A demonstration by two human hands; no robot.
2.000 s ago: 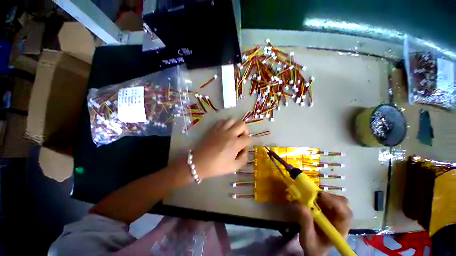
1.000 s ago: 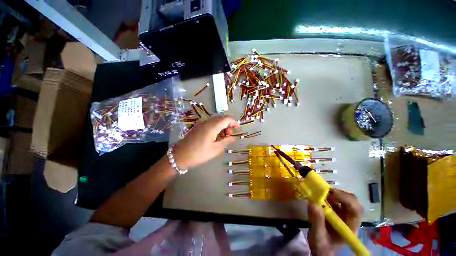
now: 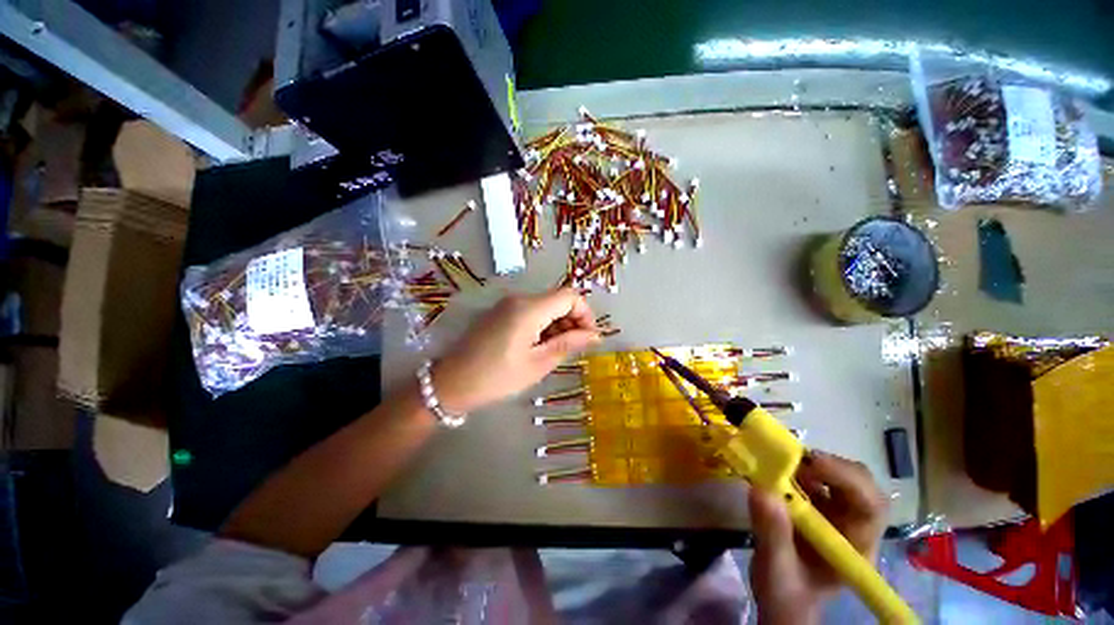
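Note:
The golden-yellow taped board panel [image 3: 635,427] lies on the mat, with leads sticking out at its left and right sides. My right hand [image 3: 812,525] grips the yellow soldering iron [image 3: 772,454] from the lower right; its dark tip is over the panel's top edge. My left hand [image 3: 525,346], with a bead bracelet, is at the panel's upper left corner, thumb and fingers pinched on a short connector lead [image 3: 607,327] whose wire end pokes out to the right. Whether the tip touches the panel cannot be told.
A loose lead pile [image 3: 605,195] lies beyond the panel, beside a white strip [image 3: 502,225]. An open bag of leads [image 3: 287,299] is left, a black machine box [image 3: 397,104] behind it. A round tin [image 3: 873,269], second bag [image 3: 1014,140] and yellow stack [image 3: 1038,421] are right.
My left hand has moved from the panel's left edge to just above its corner, now pinching a lead. The iron's tip stays near the top edge. The view has shifted slightly.

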